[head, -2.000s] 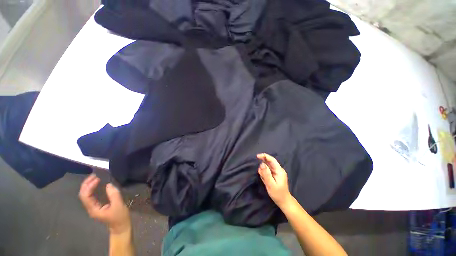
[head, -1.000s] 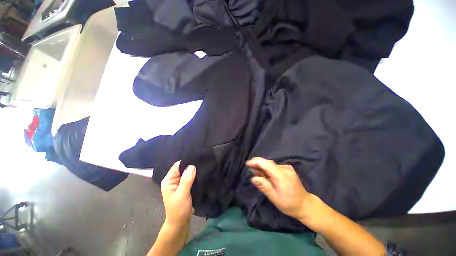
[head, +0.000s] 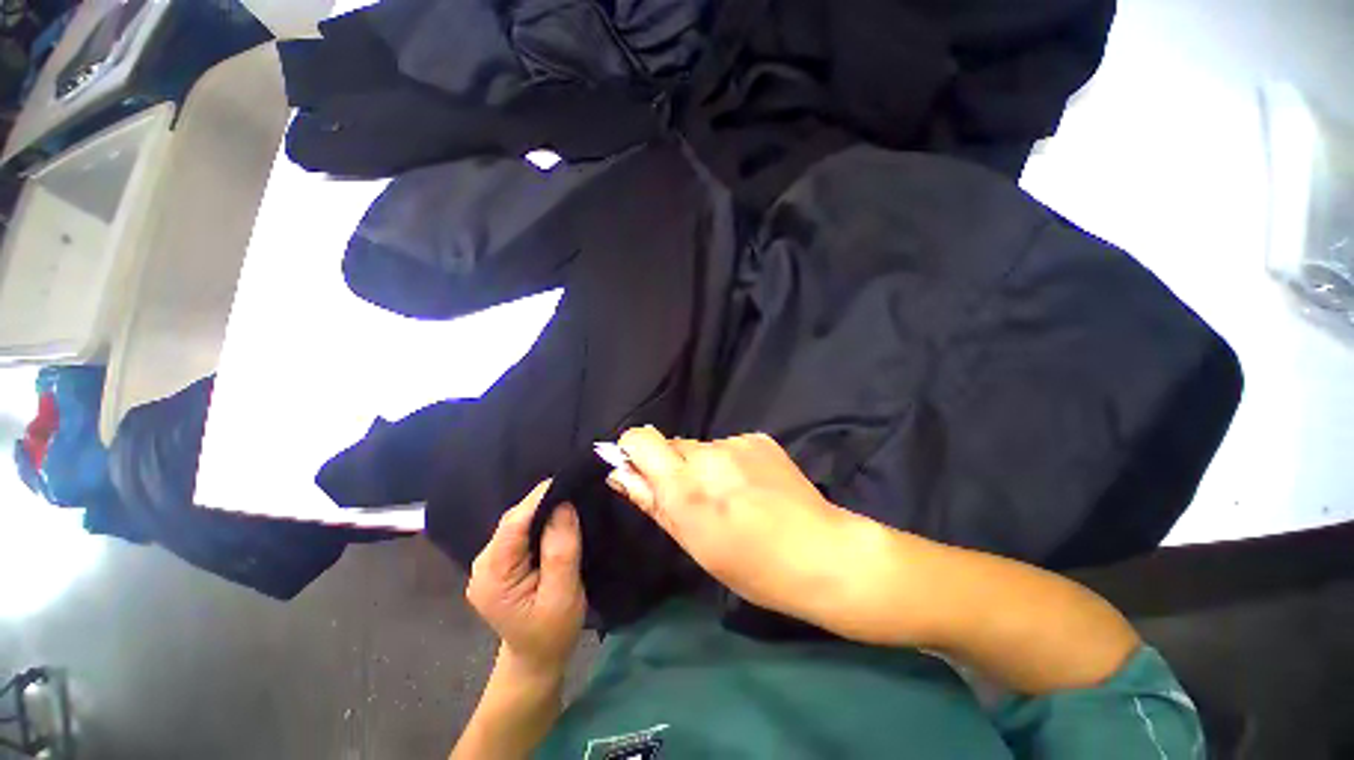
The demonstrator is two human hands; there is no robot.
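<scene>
A large black jacket (head: 639, 297) lies spread on the white table, its near part hanging over the front edge onto the green clothing. The smoother dark lining (head: 965, 356) shows on the right. My left hand (head: 532, 579) pinches a fold of the matte cloth between thumb and fingers near the front edge. My right hand (head: 713, 498) is just right of and above it, fingers closed around a tiny pale pointed thing (head: 607, 453), mostly hidden, its tip at the cloth. What the tip touches cannot be told.
More dark garments (head: 921, 74) lie at the far side of the white table (head: 267, 371). A dark garment (head: 178, 475) hangs by the left edge, beside a blue and red bundle (head: 60, 438). Pale bins (head: 74, 253) stand at the left. Clear plastic (head: 1310, 223) lies at the right.
My left hand has moved right from beside the jacket and taken hold of its cloth. My right hand has moved left, close to my left hand. The view has shifted towards the left.
</scene>
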